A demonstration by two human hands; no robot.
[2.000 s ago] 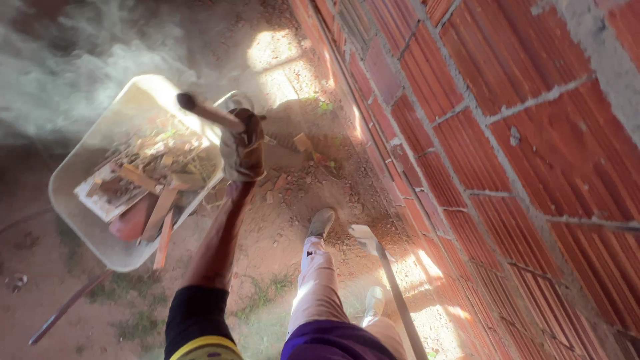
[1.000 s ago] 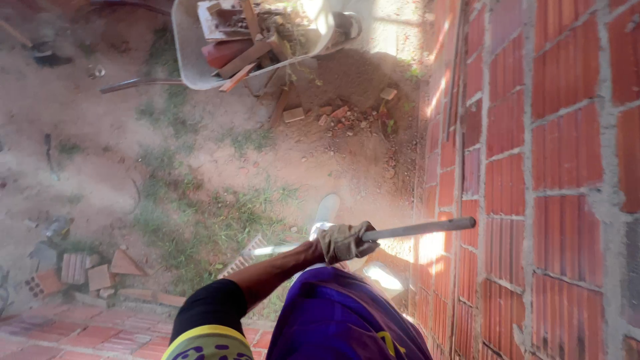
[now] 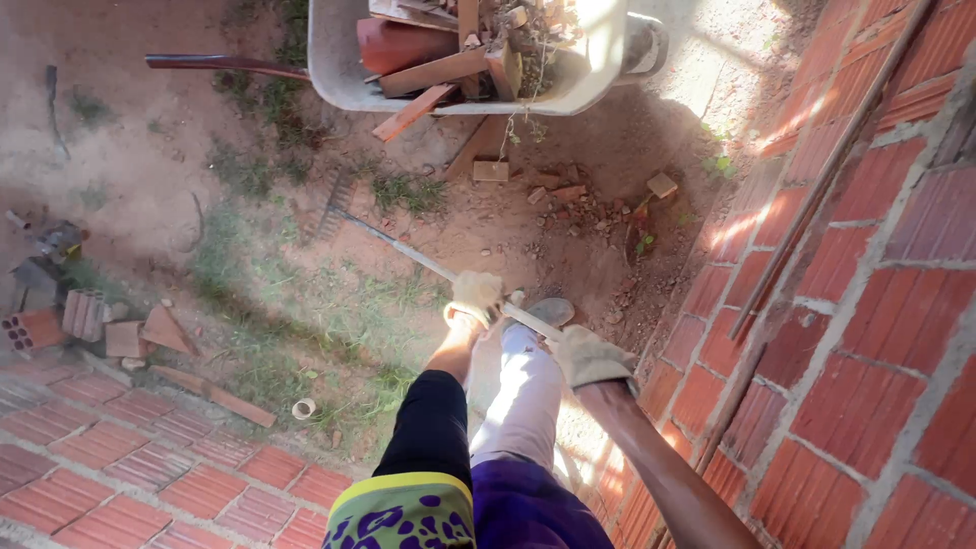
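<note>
A rake (image 3: 412, 253) with a long pale handle runs slantwise across the middle, its toothed metal head on the dirt and patchy grass. My left hand (image 3: 476, 299), in a beige work glove, is closed around the handle's middle. Farther up the handle, beside the brick wall, my right hand (image 3: 595, 357) grips it in a matching glove. Ahead of my shoe stands a wheelbarrow (image 3: 457, 108) loaded with wood scraps, broken brick pieces and dry plants. Small rubble (image 3: 591, 213) lies on the ground between the wheelbarrow and my foot.
A hollow-brick wall (image 3: 846, 396) rises close on my right, another low brick wall (image 3: 175, 488) crosses the lower left. Broken blocks (image 3: 126, 339), a wood strip (image 3: 217, 395) and a short pipe piece (image 3: 303, 409) lie along it. Dust hangs at left.
The rake head now rests on the grass and dirt, and both hands are on the handle; one second ago only one gloved hand showed on it. The view has turned since the earliest frame.
</note>
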